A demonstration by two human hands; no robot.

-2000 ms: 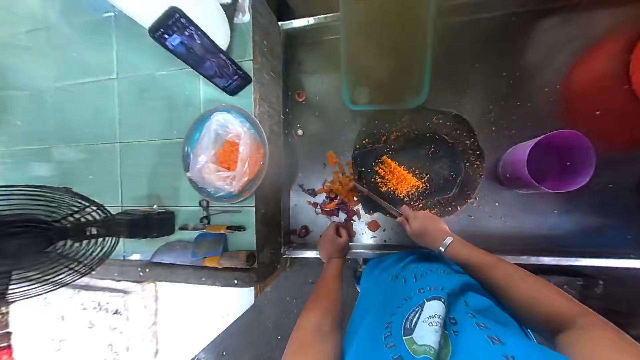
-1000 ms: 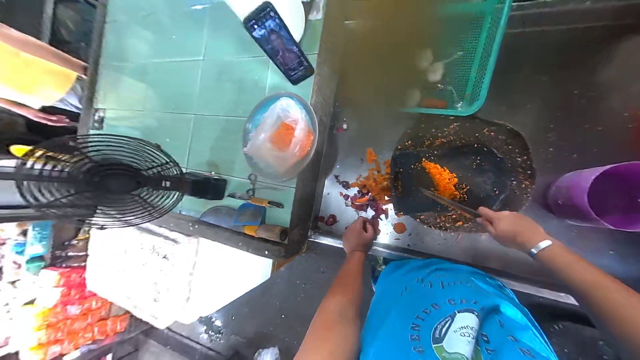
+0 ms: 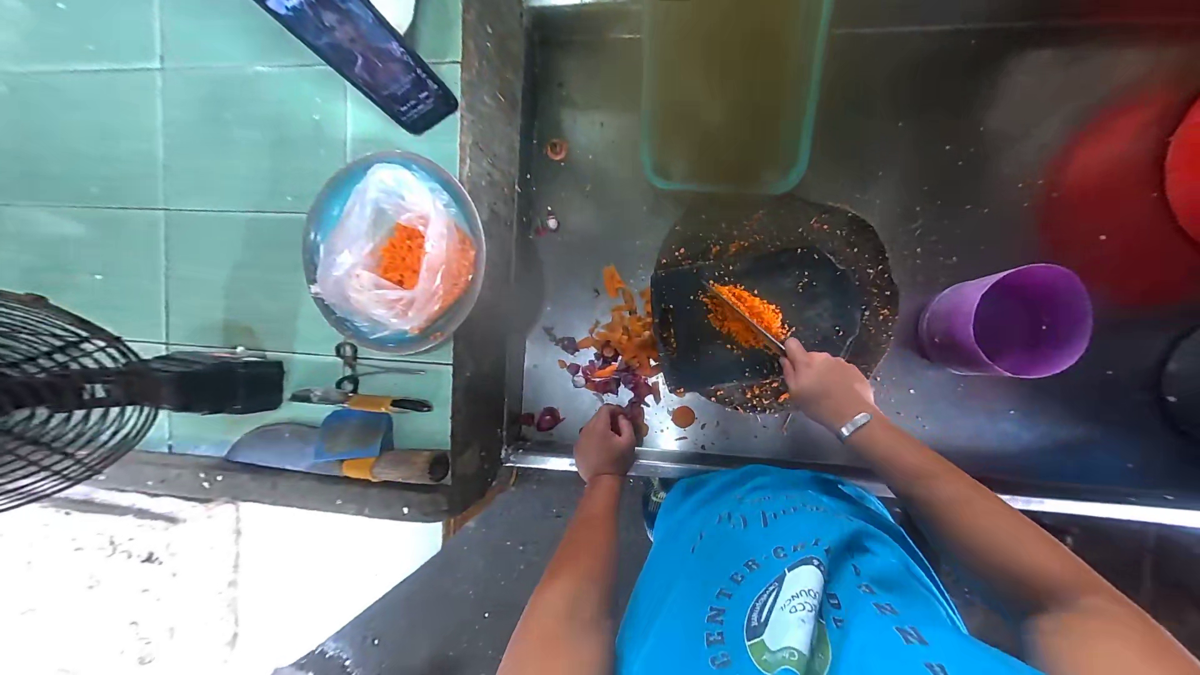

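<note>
My right hand [image 3: 827, 386] grips a knife [image 3: 747, 317], its blade lying across a heap of finely chopped orange carrot [image 3: 741, 323]. The heap rests on a dark cutting board [image 3: 816, 300], which sits on a round, crumb-covered block [image 3: 867, 253]. My left hand [image 3: 605, 442] rests at the front edge of the metal counter, fingers curled; whether anything is in them cannot be seen. Just beyond it lie orange peelings [image 3: 623, 328] and purple-red onion skins [image 3: 614, 370]. A round orange slice [image 3: 683, 416] lies to its right.
A purple plastic cup [image 3: 1008, 321] stands right of the board, a green-rimmed container [image 3: 727, 183] behind it. On the tiled ledge at left are a bowl [image 3: 473, 248] with a plastic bag of chopped orange food, a phone [image 3: 375, 66], scissors [image 3: 348, 366], a cleaver [image 3: 281, 444] and a fan [image 3: 66, 394].
The knife has moved from the left part of the board, beside the orange heap, onto the heap. My left hand stays near the peelings. The view has swung sideways and back.
</note>
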